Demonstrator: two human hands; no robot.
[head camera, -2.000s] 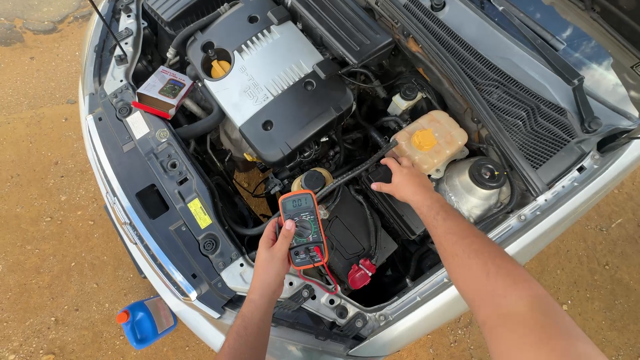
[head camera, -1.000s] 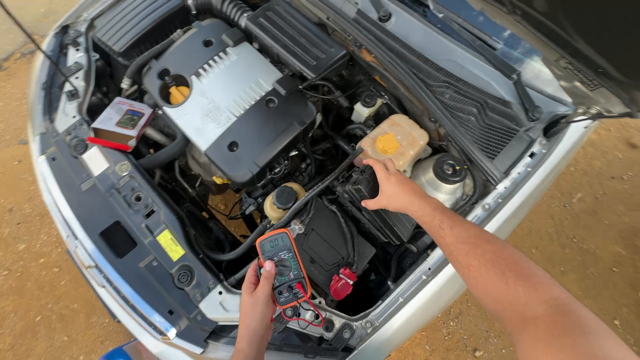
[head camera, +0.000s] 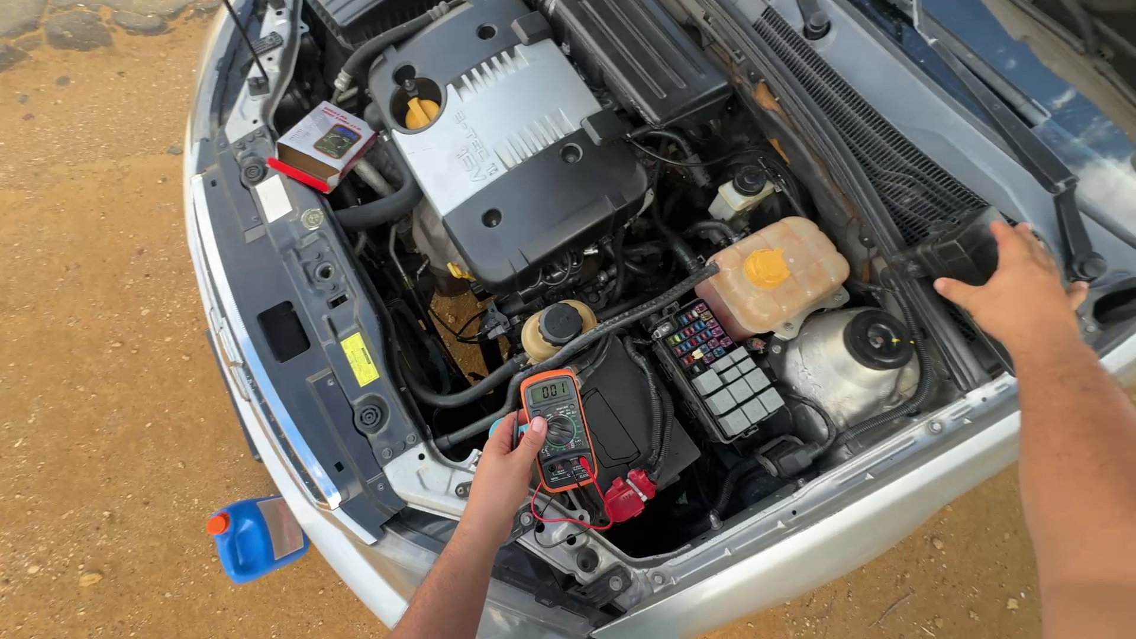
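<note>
My left hand (head camera: 510, 466) holds an orange-framed digital multimeter (head camera: 559, 430), its display lit with a low reading, above the front edge of the car battery (head camera: 612, 413). Red and black leads run from its lower end. At the right, my right hand (head camera: 1021, 284) grips the black plastic fuse box cover (head camera: 954, 253) over the cowl grille. The fuse box (head camera: 723, 368) lies uncovered, showing coloured blade fuses and grey relays. A red battery terminal cover (head camera: 630, 495) sits at the battery's near edge.
The coolant expansion tank (head camera: 781, 266) and a strut tower (head camera: 848, 364) flank the fuse box. Beyond lies the engine cover (head camera: 524, 133). A red and white box (head camera: 324, 146) rests on the front panel's inner edge. A blue jug (head camera: 257, 537) stands on the ground outside the bumper.
My right hand has lifted the cover off the fuse box and moved it right to the cowl, exposing fuses and relays. My left hand still holds the multimeter.
</note>
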